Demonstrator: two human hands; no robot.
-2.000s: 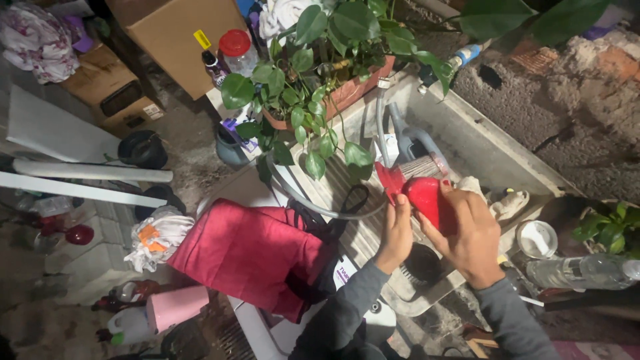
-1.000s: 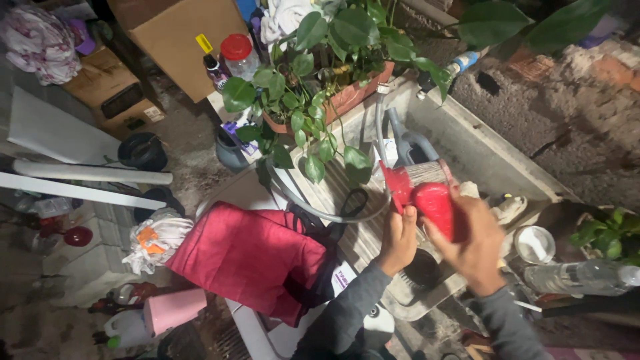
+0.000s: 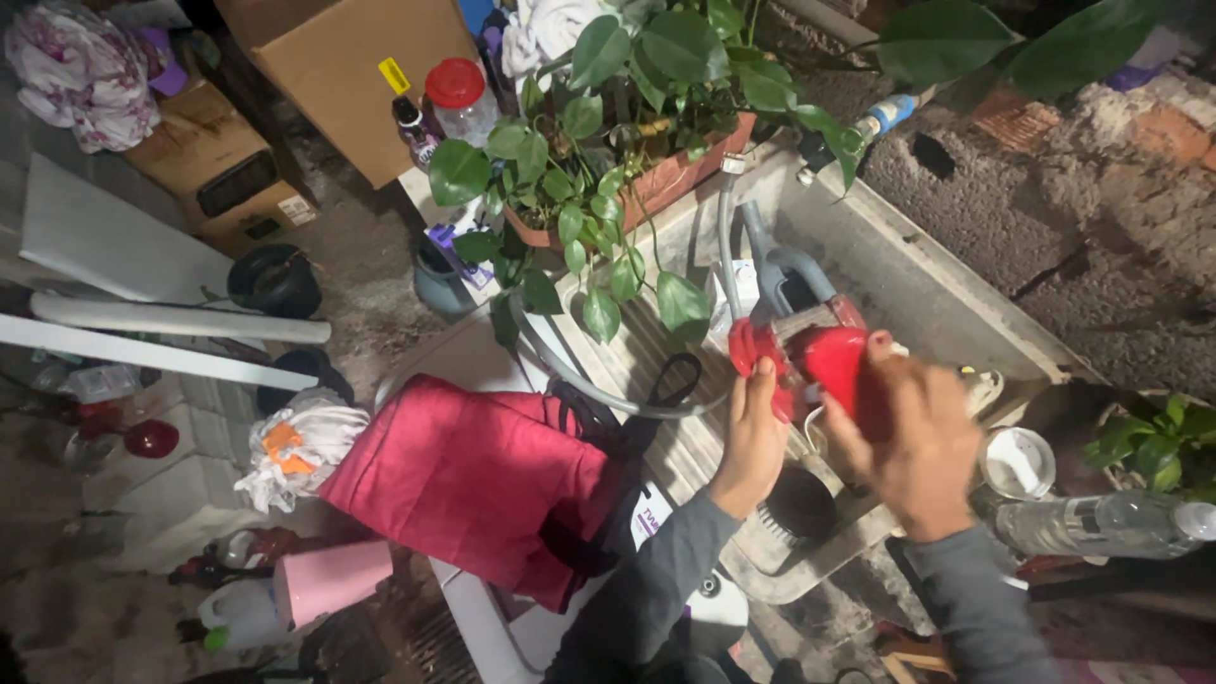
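Note:
Over the ribbed washboard side of a concrete laundry sink (image 3: 936, 255), my left hand (image 3: 755, 437) grips a glossy red item (image 3: 763, 366) with its thumb and fingers. My right hand (image 3: 907, 427), blurred, is on a rounded red object (image 3: 836, 366) just beside it. What the two red things are, and whether they are joined, I cannot tell. Behind them lie a grey plastic pipe fitting (image 3: 784, 271) and a white carton (image 3: 736, 290). A grey hose (image 3: 608, 394) curves left of my hands. A dark round container (image 3: 798, 503) sits below them.
A potted leafy plant (image 3: 655, 185) stands on the sink's far left edge. Red fabric (image 3: 475, 475) is draped over a white appliance at the left. At the right are a clear plastic bottle (image 3: 1092, 524) and a white tub (image 3: 1018, 463). A cardboard box (image 3: 361, 81) stands behind.
My right hand and the rounded red object have shifted slightly against the left hand's red item. Both hands stay over the same part of the sink.

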